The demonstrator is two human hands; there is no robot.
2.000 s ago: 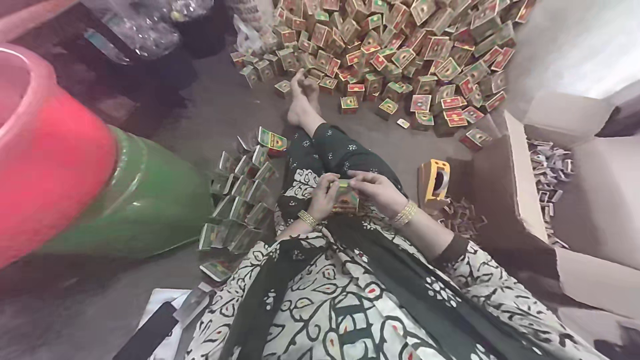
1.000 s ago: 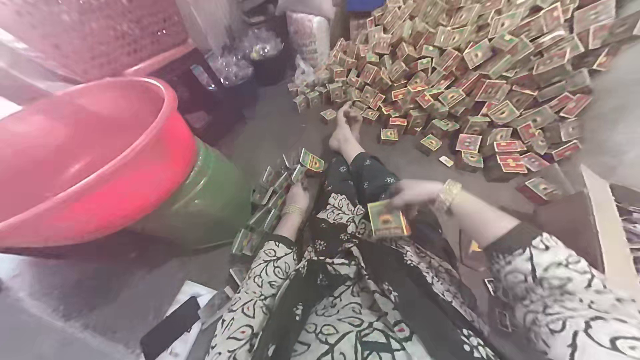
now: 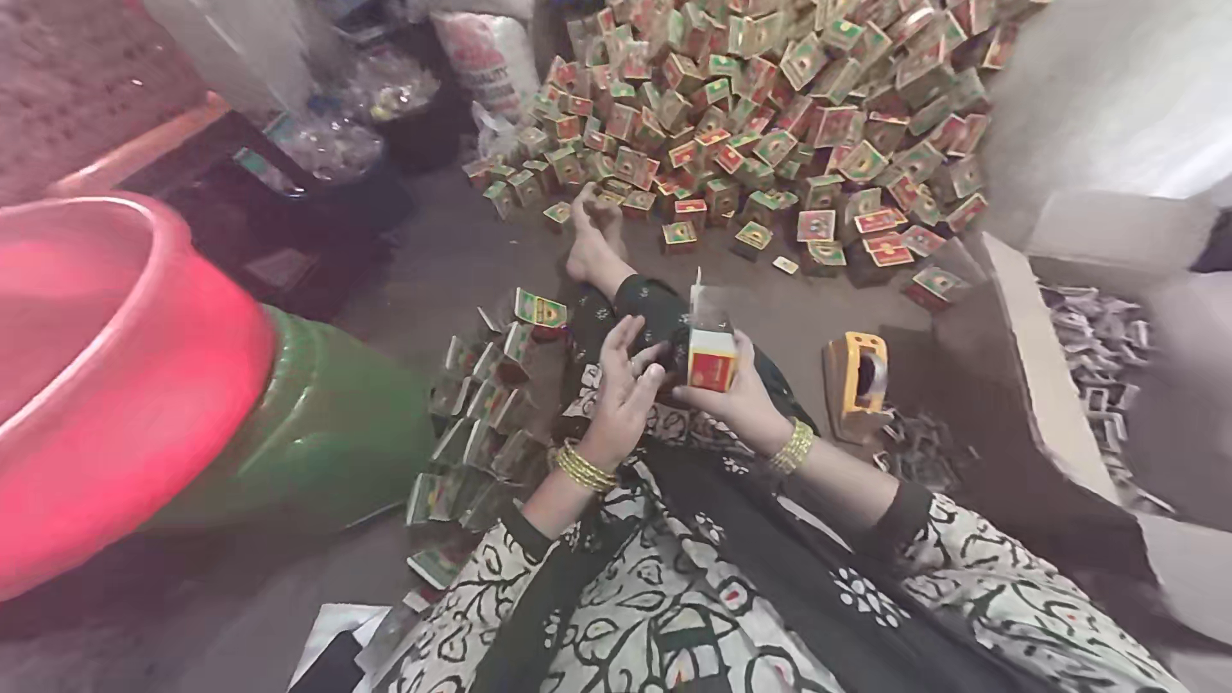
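Observation:
My right hand (image 3: 746,404) grips a small printed cardboard box (image 3: 712,361) in red and yellow, held upright over my lap with a flap standing up at its top. Just left of it is my left hand (image 3: 621,395), palm turned toward the box, fingers apart, with nothing in it. Rows of small open boxes (image 3: 481,428) stand on the floor beside my left leg, one with a green and yellow face (image 3: 541,310) at their far end. What the held box contains cannot be seen.
A large heap of printed boxes (image 3: 770,125) lies beyond my feet. On the left are a red plastic tub (image 3: 207,318) and a green drum (image 3: 327,423). To the right are a yellow tape dispenser (image 3: 857,380), small dark pieces (image 3: 924,448) and an open carton (image 3: 1030,356) of small pieces.
My left hand has come from the rows of boxes to beside the held box. The box in my right hand now stands upright. The view has shifted right.

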